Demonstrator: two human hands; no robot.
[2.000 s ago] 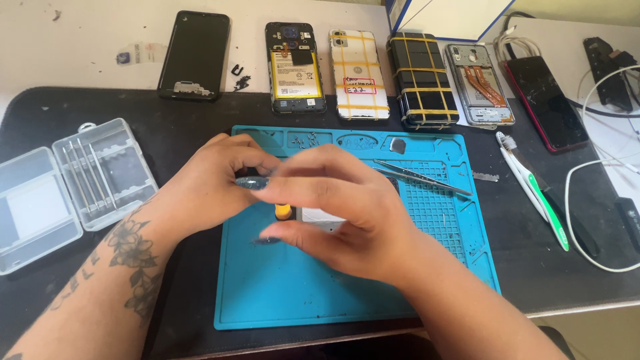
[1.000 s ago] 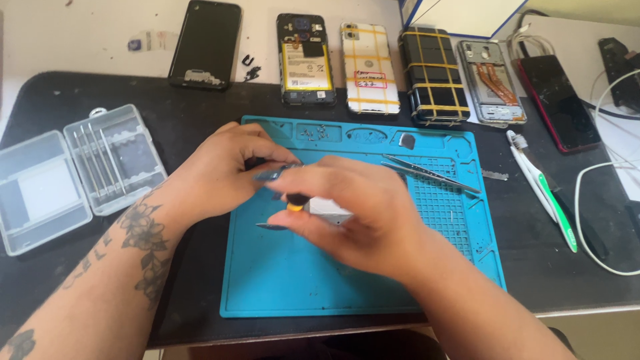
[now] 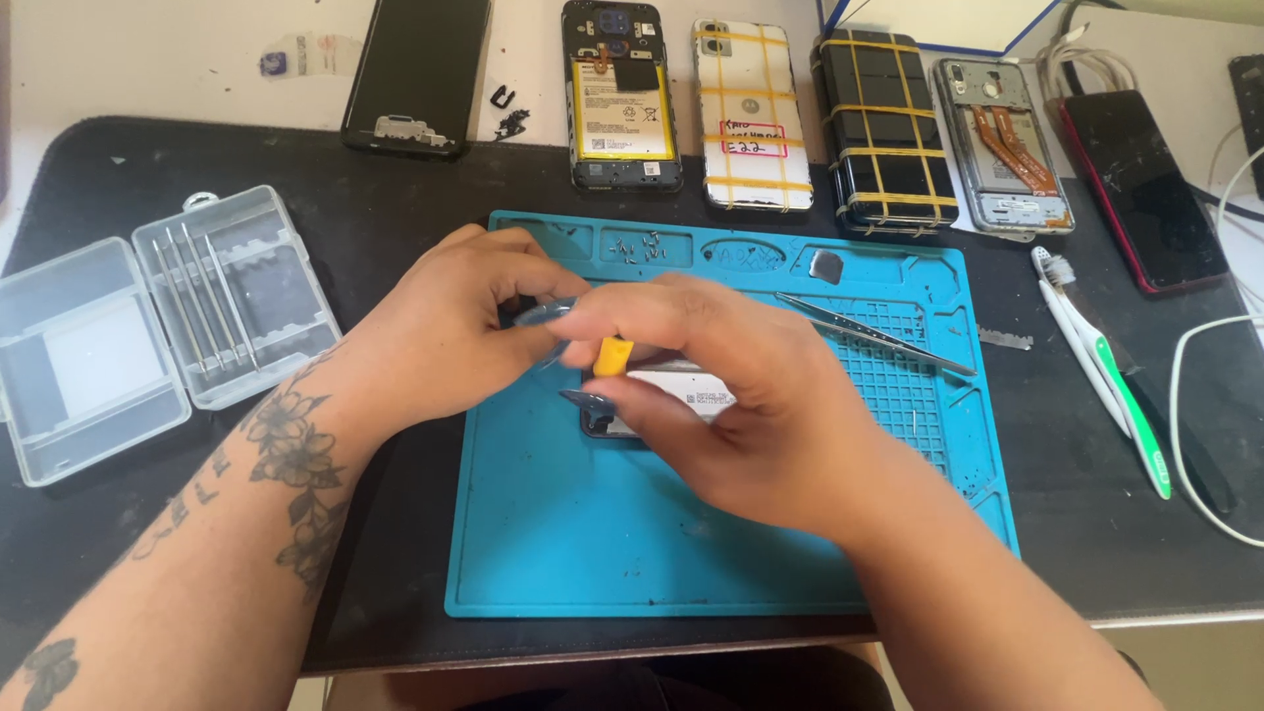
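My right hand (image 3: 731,395) is over the blue silicone repair mat (image 3: 632,533), its thumb and fingers around a small yellow-ended tool (image 3: 613,356), perhaps a screwdriver; its lower part is hidden. Beneath that hand lies an opened phone (image 3: 671,388) with a white battery, largely covered. My left hand (image 3: 484,316) rests at the phone's left end, its fingertips hidden behind the right hand, so what it touches cannot be told. Metal tweezers (image 3: 879,336) lie across the mat's grid. Tiny screws (image 3: 642,247) sit in a top compartment of the mat.
An open clear plastic case (image 3: 237,296) with several metal bits or rods lies left. Along the back are a black phone (image 3: 415,74), an opened phone (image 3: 622,99), phones bound with rubber bands (image 3: 755,114), and a red-edged phone (image 3: 1136,188). A toothbrush (image 3: 1106,375) and white cable (image 3: 1180,434) lie right.
The yellow end of the tool, dark-topped one second ago, now shows plainly between the right fingers. Both hands stay close together over the phone.
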